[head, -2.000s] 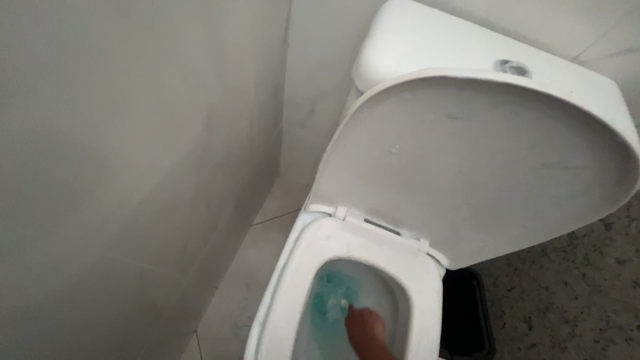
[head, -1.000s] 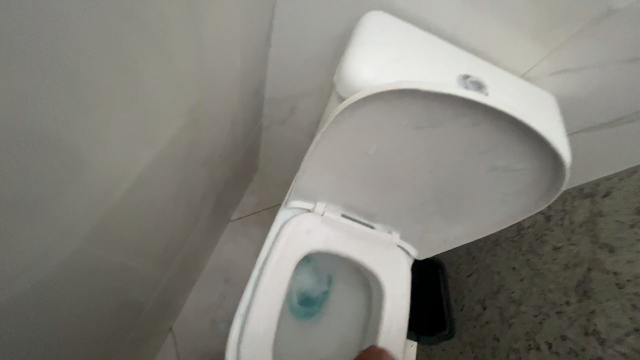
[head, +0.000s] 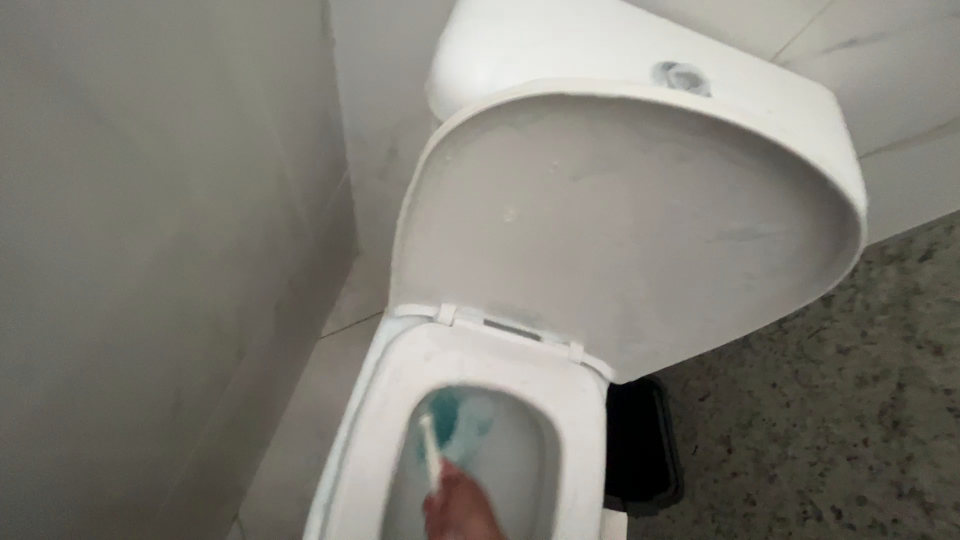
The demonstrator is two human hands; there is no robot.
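One hand, most likely my right hand (head: 459,506), reaches in from the bottom edge over the toilet bowl (head: 514,442). Its fingers are closed on the white handle (head: 430,450) of what looks like a toilet brush. Teal bristles or teal liquid (head: 444,416) show blurred around the handle's far end, at the back left of the bowl; which of the two cannot be told. The white toilet seat (head: 581,450) lies down around the bowl. Behind it the toilet lid (head: 622,217) stands raised against the cistern. My left hand is out of view.
The cistern (head: 540,45) carries a round flush button (head: 681,77) on top. A black bin (head: 641,442) stands close by the toilet's right side, on a speckled floor (head: 795,420). A grey wall (head: 165,225) runs along the left.
My hand, only a fingertip at the bottom edge one second ago, is now over the bowl with the white handle. The teal patch has changed shape. The view has shifted closer.
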